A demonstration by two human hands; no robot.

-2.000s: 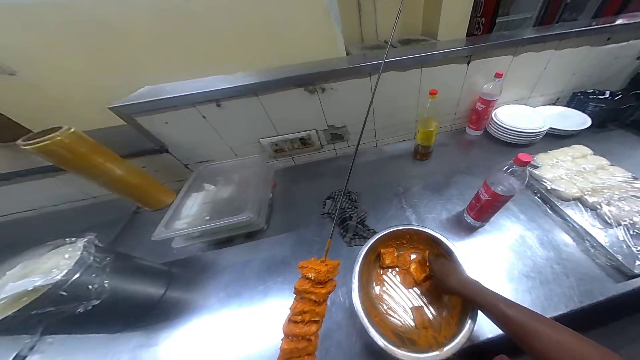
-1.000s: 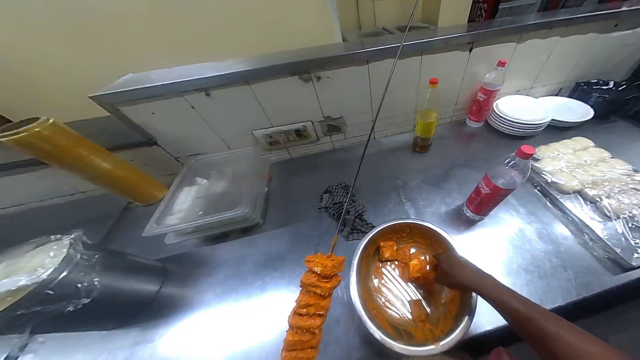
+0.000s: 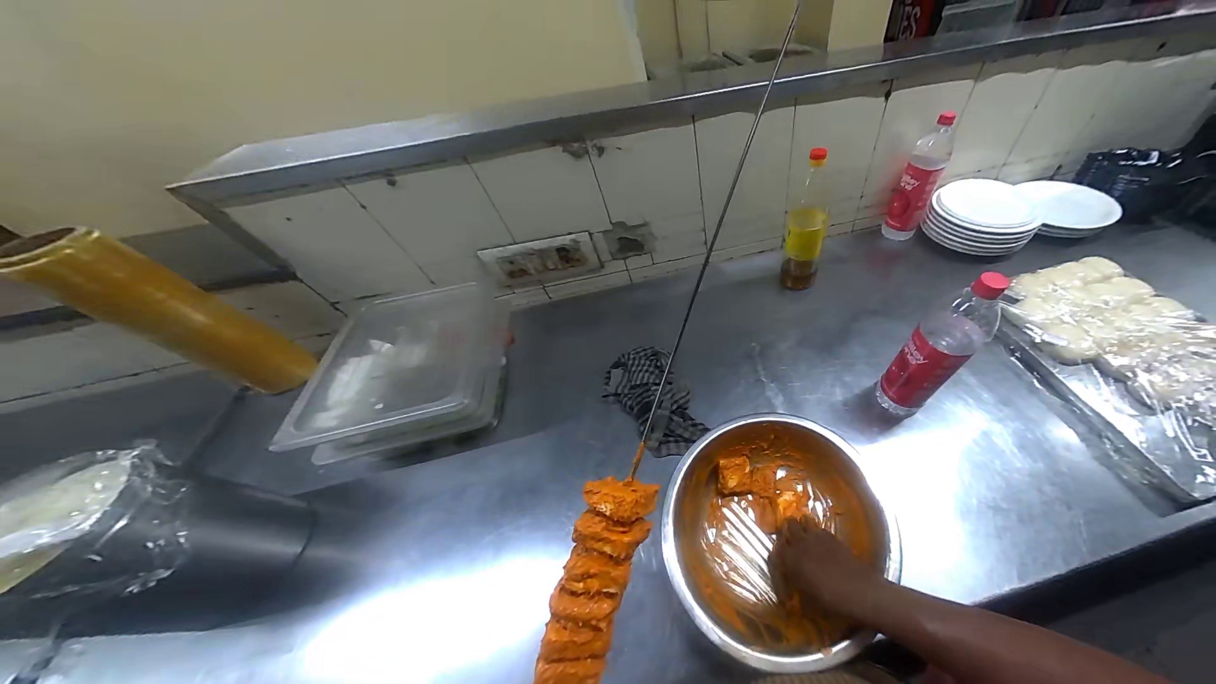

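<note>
My right hand (image 3: pixel 822 565) reaches into a steel bowl (image 3: pixel 879 494) coated with orange marinade. Its fingertips touch the marinade beside a marinated chunk (image 3: pixel 733 473); whether they grip a piece cannot be told. Left of the bowl, a long metal skewer (image 3: pixel 708 252) slants up to the top edge of the view. Several orange-coated chunks (image 3: pixel 594 579) are packed along its lower part, which runs out of the bottom edge. My left hand is not in view. A checkered cloth (image 3: pixel 651 394) lies crumpled behind the bowl.
Plastic containers (image 3: pixel 399 366) and a yellow film roll (image 3: pixel 171 313) stand left, with a film-covered container (image 3: pixel 142 532) nearer. A labelled bottle (image 3: pixel 936 351) stands right of the bowl. Behind are an oil bottle (image 3: pixel 806 228), another bottle (image 3: pixel 917 180) and plates (image 3: pixel 983 218). Film-covered dough balls (image 3: pixel 1092 304) lie far right.
My right hand has shifted within the bowl, toward its lower middle. The loaded skewer stays left of the bowl.
</note>
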